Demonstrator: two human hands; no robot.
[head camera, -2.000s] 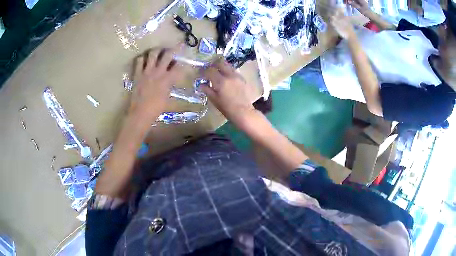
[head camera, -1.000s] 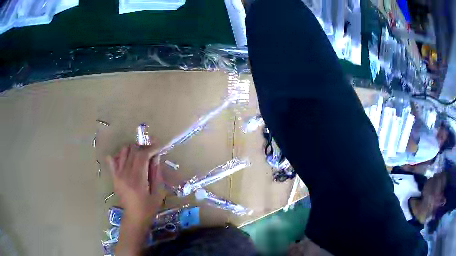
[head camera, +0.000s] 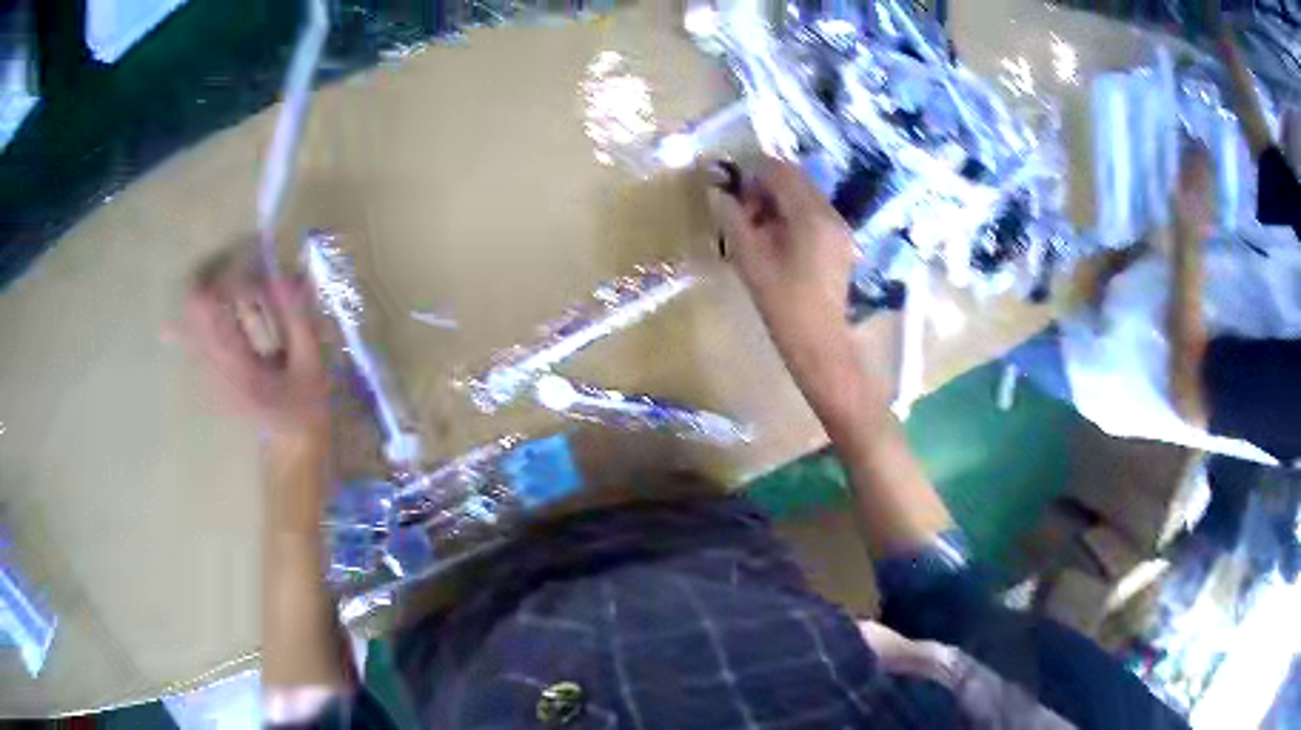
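Observation:
My left hand (head camera: 264, 342) is blurred over the left of the bench and holds a long thin clear-wrapped stick (head camera: 290, 136) that points up toward the dark green strip. My right hand (head camera: 785, 243) is at the left edge of the mixed parts pile (head camera: 913, 114); its fingertips are at a small black item (head camera: 725, 178), perhaps a cable, and I cannot tell if they grip it. Two bagged sticks (head camera: 592, 331) (head camera: 642, 414) lie in a V between my hands. Another bagged stick (head camera: 360, 350) lies just right of my left hand.
A light-blue card (head camera: 542, 471) and small bagged accessories (head camera: 378, 535) lie near my apron. A shiny hardware pile (head camera: 618, 107) is at the bench's far side. The dark green strip (head camera: 186, 86) runs along the upper left. Another person's arm (head camera: 1191, 271) is at the right.
My right arm has drawn back from across the strip and its hand now shows at the pile. My left hand has moved left and raised the stick. The view has turned.

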